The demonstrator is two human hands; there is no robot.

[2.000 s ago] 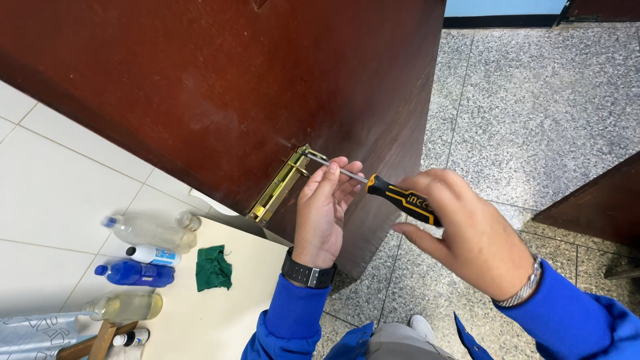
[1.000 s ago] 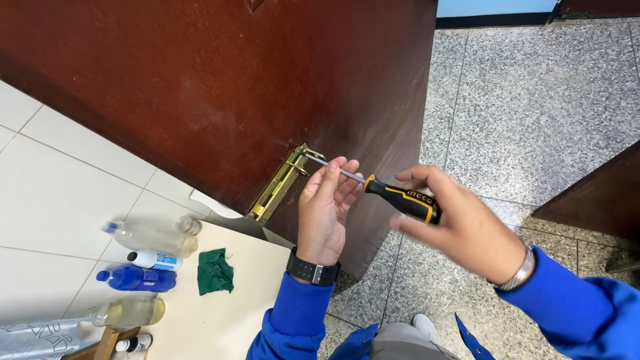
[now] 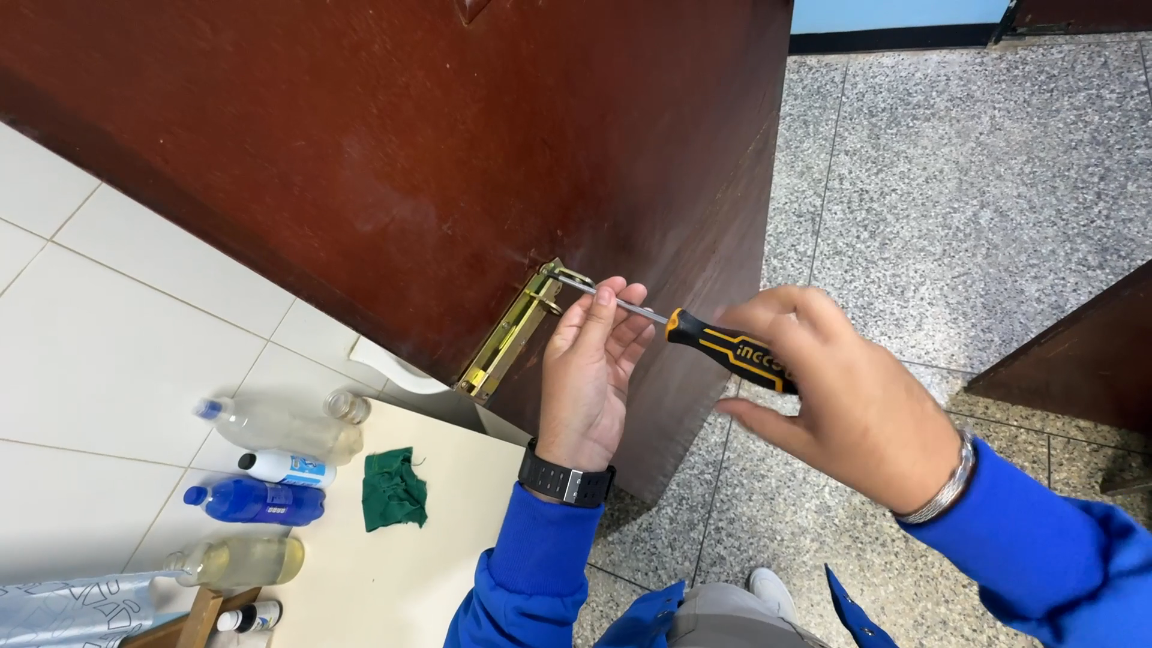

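Observation:
A brass-coloured slide bolt [image 3: 509, 335] is mounted on the face of a reddish-brown wooden door [image 3: 387, 153]. The tip of an Ingco screwdriver [image 3: 731, 349], with a black and yellow handle, meets the bolt plate's upper end. My left hand [image 3: 598, 364] pinches the steel shank between thumb and fingers close to the bolt. Around the handle's rear end my right hand [image 3: 837, 387] is loosely curved, thumb apart and slightly blurred; whether its fingers touch the handle is hard to tell. The screw under the tip is too small to see.
On a cream tabletop [image 3: 396, 576] at lower left lie a green cloth [image 3: 394, 489], a blue bottle [image 3: 256, 500], a clear bottle [image 3: 288, 428] and other bottles. A white-tiled wall [image 3: 135, 342] runs behind. Another dark wooden panel [image 3: 1080, 360] stands at right above the speckled floor [image 3: 909, 207].
My right hand's fingers and thumb have shifted around the screwdriver handle, and the handle's visible face has changed. My left hand has kept its hold on the shank near the bolt.

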